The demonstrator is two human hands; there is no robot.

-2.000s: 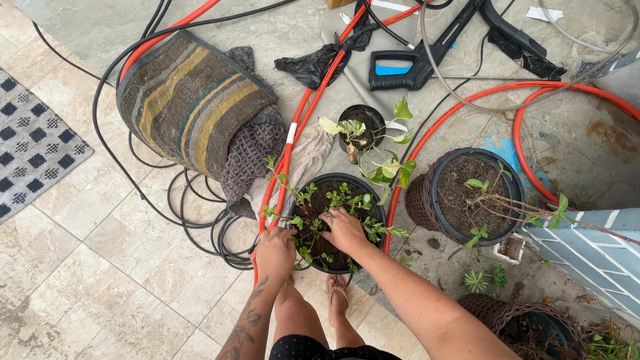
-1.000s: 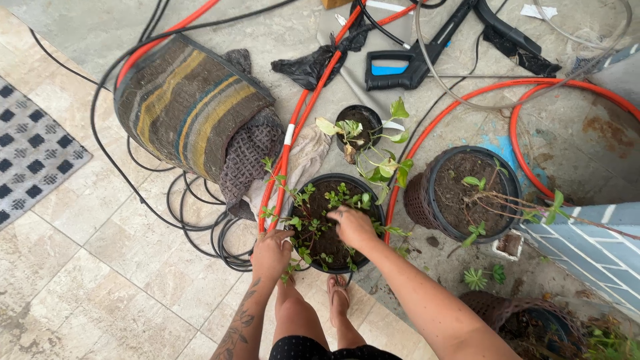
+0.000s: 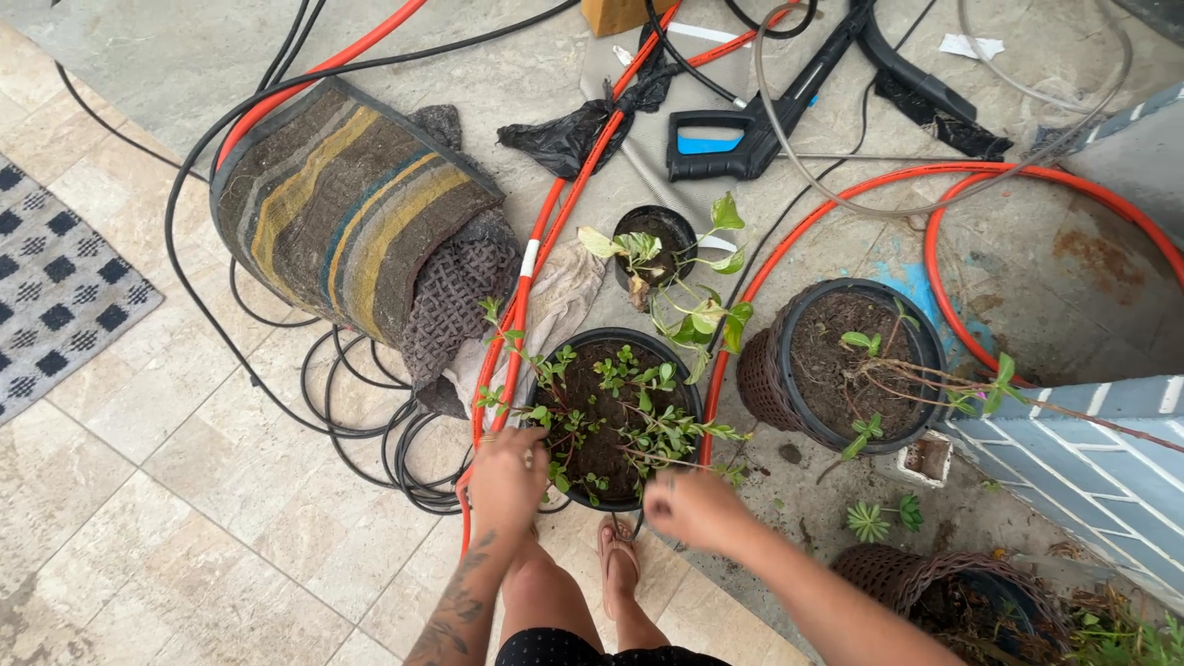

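Note:
Below me stands a round black plant pot (image 3: 696, 388) with dark soil and several leafy green stems (image 3: 638, 375). My left hand (image 3: 511, 462) is at the pot's lower left rim, by the stems there; its fingertips are partly hidden, and whether it grips anything is unclear. At the lower right rim is my right hand (image 3: 689, 504), blurred, its fingers curled. A thin stem (image 3: 661, 458) runs just above that hand; I cannot tell if the fingers hold it. Behind the pot, a small black pot (image 3: 655, 217) holds a variegated trailing plant (image 3: 708, 314).
A wicker-covered pot (image 3: 768, 370) stands right, another wicker pot (image 3: 879, 578) lower right. Orange hose (image 3: 795, 236) and coiled black cable (image 3: 407, 462) lie around. A striped mat (image 3: 351, 213) is at left, a black pressure-washer gun (image 3: 758, 129) at the back, a low painted wall (image 3: 1091, 453) at right.
My right hand has moved from over the soil in the pot to its lower right rim. My left hand stays near the left rim.

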